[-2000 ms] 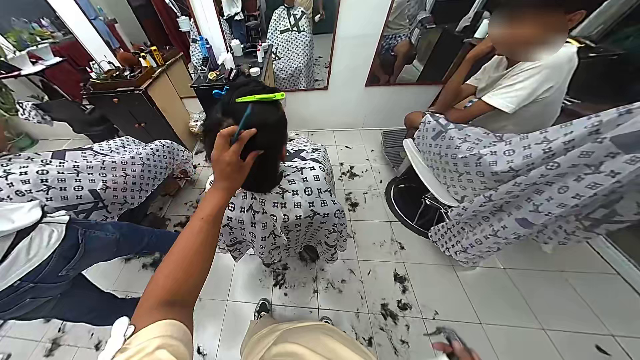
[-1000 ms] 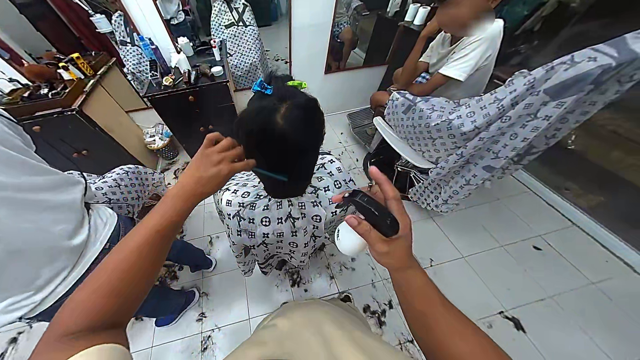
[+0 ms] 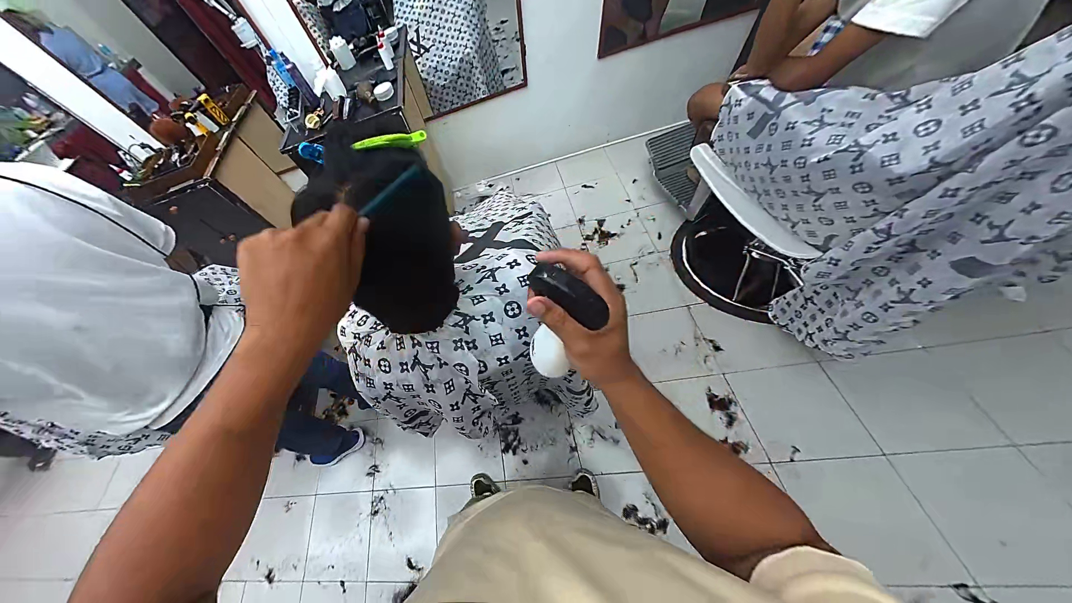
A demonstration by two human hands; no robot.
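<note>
A seated person's dark hair [image 3: 406,260] is in front of me, over a white patterned barber cape [image 3: 494,327]. My left hand [image 3: 301,268] grips a dark teal comb [image 3: 392,191], which lies against the hair. A lime-green hair clip [image 3: 389,141] and a blue clip [image 3: 311,152] sit at the far side of the head. My right hand [image 3: 590,322], right of the head and apart from it, is closed around a spray bottle with a black top [image 3: 569,295] and a white rounded body [image 3: 549,352]. How much of the bottle my palm hides cannot be told.
At the left stands a person in a white shirt [image 3: 92,310]. Another caped person sits at the right, beside a chair with a white armrest [image 3: 749,205] and a metal footrest [image 3: 670,167]. Cabinets with bottles [image 3: 209,180] line the mirrored wall. Cut hair [image 3: 645,519] lies on the tiles.
My left hand and comb have moved from the lower back of the hair up toward its top. My right hand, low at the frame's edge two seconds ago, is now raised beside the cape.
</note>
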